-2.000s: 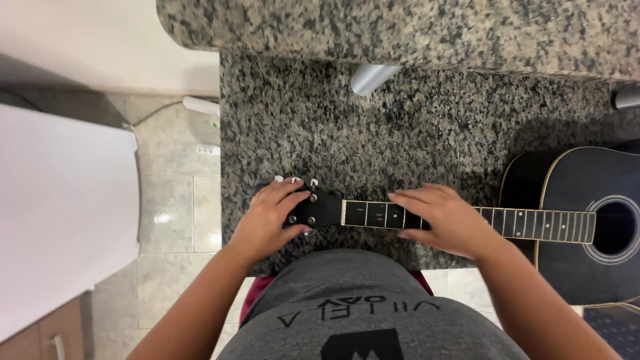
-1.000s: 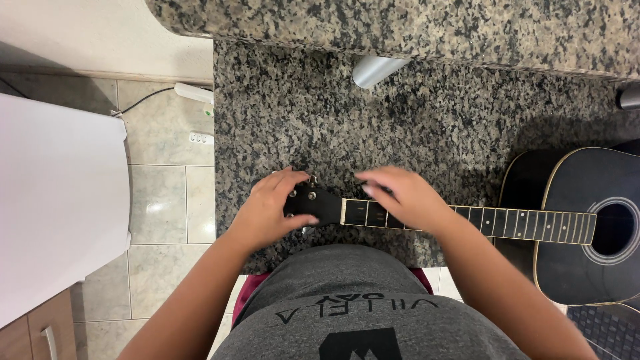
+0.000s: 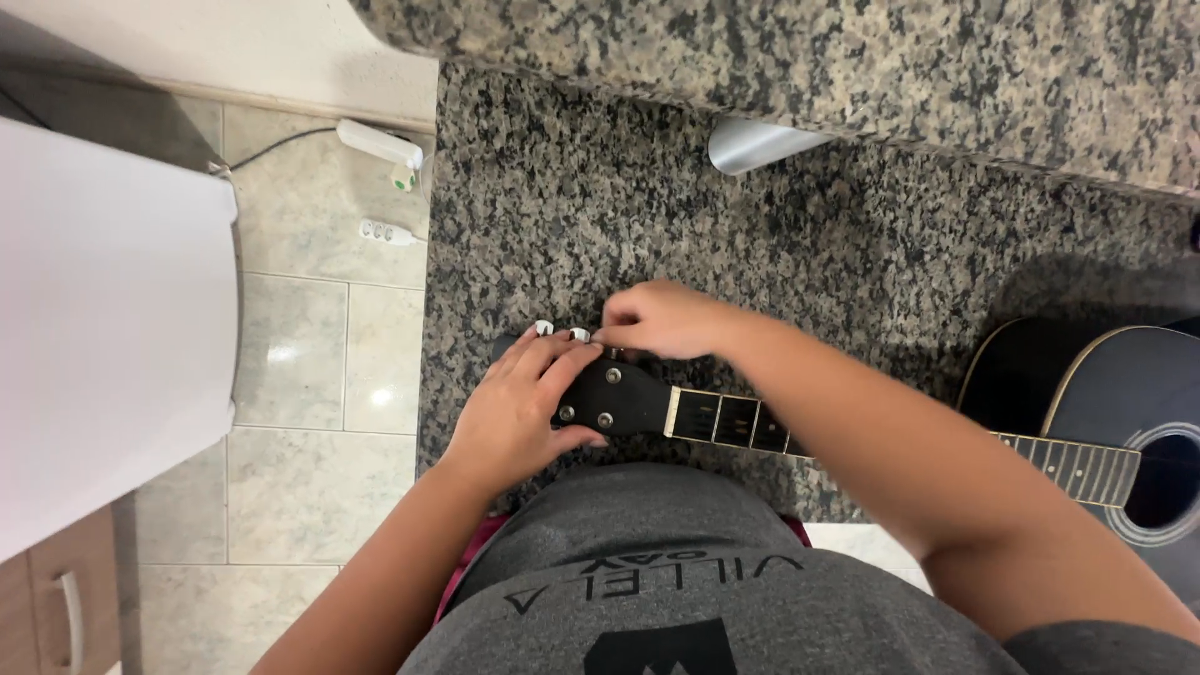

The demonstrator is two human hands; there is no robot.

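Note:
A black acoustic guitar lies face up on the granite counter, its neck pointing left and no strings visible on it. My left hand is spread over the black headstock, fingers on its upper edge and thumb near the lower edge. White tuner buttons stick out past those fingertips. My right hand has its fingers curled at the upper edge of the headstock, by the tuner nearest the neck; whether it grips the button is hidden. My right forearm crosses above the fretboard.
A raised granite ledge runs along the far side, with a metal cylinder under it. On the tiled floor to the left lie a white power strip and a white adapter-like block. A white appliance stands at far left.
My right hand has moved left from over the fretboard to the headstock's upper edge. My left hand stays at the headstock.

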